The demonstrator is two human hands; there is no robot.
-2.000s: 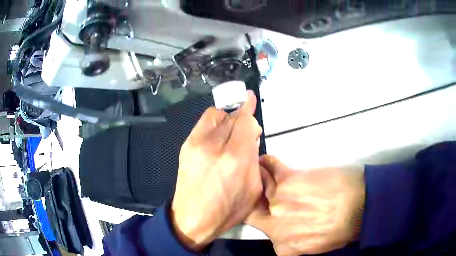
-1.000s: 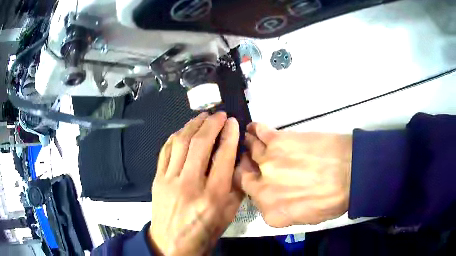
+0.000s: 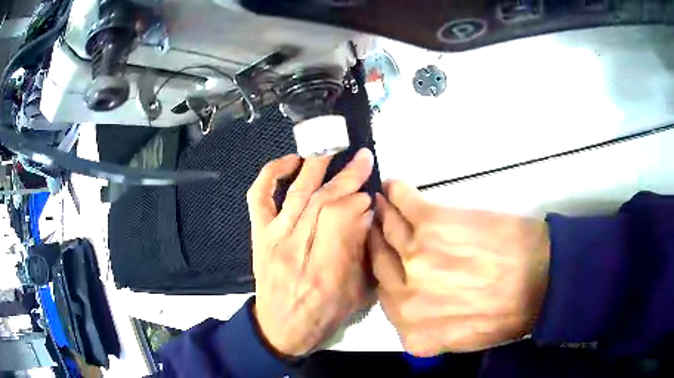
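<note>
The black mesh back panel lies under the sewing machine head, its right edge running down from the needle area. My left hand lies on the panel with its fingers spread, fingertips just below the small white block. My right hand is beside it on the right, fingers curled and pinching the panel's edge. The needle and presser foot are hidden behind the white block and dark round part.
A dark control panel crosses the top. A hose hangs at the left over the panel. Dark bag pieces lie at lower left. A round perforated disc and a long seam show on the white table.
My left hand has gone from bunched fingers to spread fingers on the panel. My right hand stays at the edge, slightly raised from its first position. The view has shifted a little.
</note>
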